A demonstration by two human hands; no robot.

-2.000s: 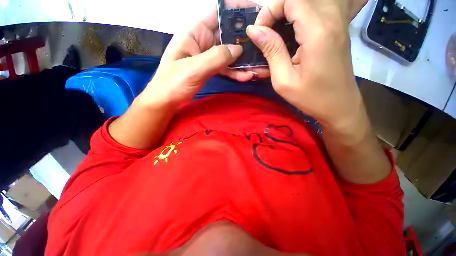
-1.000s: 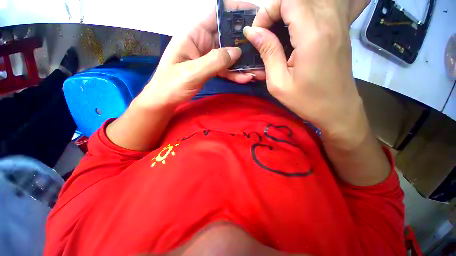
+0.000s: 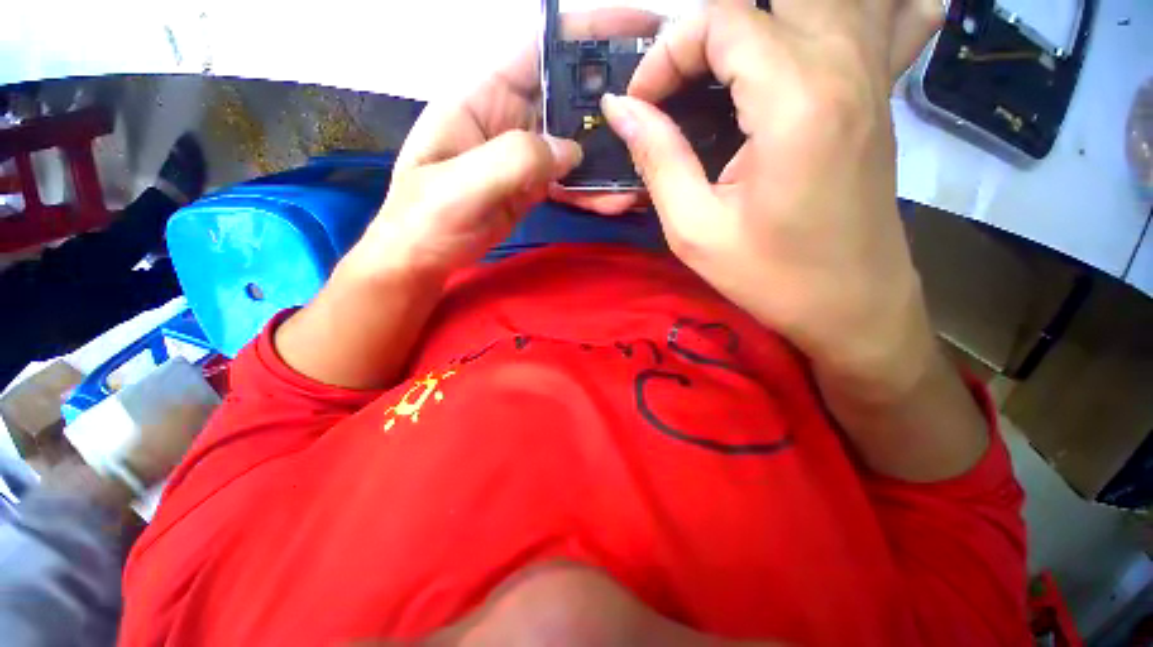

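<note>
A black phone middle frame (image 3: 594, 152) with a thin silvery rim is held at the table's front edge, its top cut off by the picture's edge. My left hand (image 3: 474, 177) grips its left side, thumb on the face near the lower left corner, fingers behind. A tiny gold flex piece (image 3: 591, 121) shows on the dark end, below a square opening. My right hand (image 3: 771, 164) is over the frame's right part and hides it. Its thumb tip is beside the gold piece, the index finger bent above. Whether it pinches anything cannot be seen.
Another black frame with gold strips (image 3: 999, 76) lies on the white tabletop (image 3: 253, 36) at the right. A clear object (image 3: 1142, 137) is at the right edge. A blue stool (image 3: 253, 266), a red stool (image 3: 51, 171) and cardboard boxes stand below. A person's dark-clad leg shows at left.
My left thumb has shifted left and down on the frame. My right thumb has moved slightly left and down. The frame sits slightly lower. The person at left has moved, uncovering boxes.
</note>
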